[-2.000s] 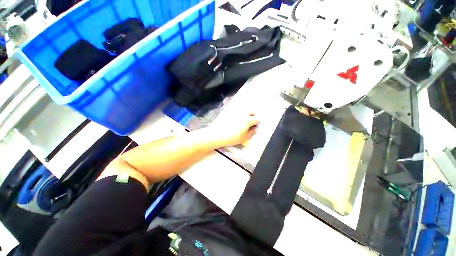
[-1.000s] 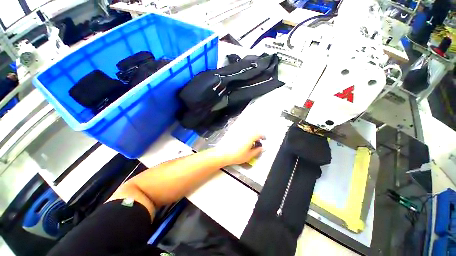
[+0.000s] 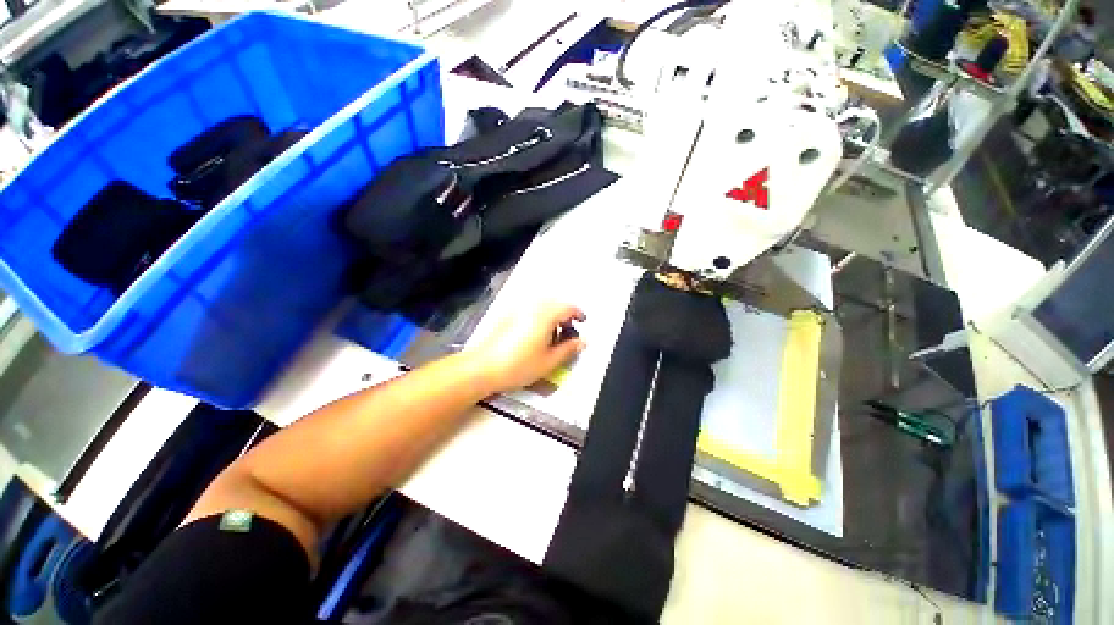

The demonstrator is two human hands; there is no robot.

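A long black strap piece (image 3: 621, 452) lies on the pale sewing plate (image 3: 760, 354), its far rounded end under the needle area of the white sewing machine head (image 3: 748, 183). A silvery zipper (image 3: 644, 421) runs down its middle, and its near end hangs over the table edge. My left hand (image 3: 538, 347) rests on the plate left of the strap, apart from it, fingers loosely curled; I see nothing held in it, though the fingertips are small and hard to read. My right hand is not in view.
A large blue tote (image 3: 244, 281) with black pieces stands at the left. Stacked black straps with zippers (image 3: 470, 202) lie beside it. Yellow tape (image 3: 797, 403) edges the plate. Green-handled snips (image 3: 919, 424) lie to the right, and small blue bins (image 3: 1029, 458) stand at the far right.
The camera view has swung, so the scene sits farther left in the picture. The strap and my left hand look nearly the same in relation to the machine.
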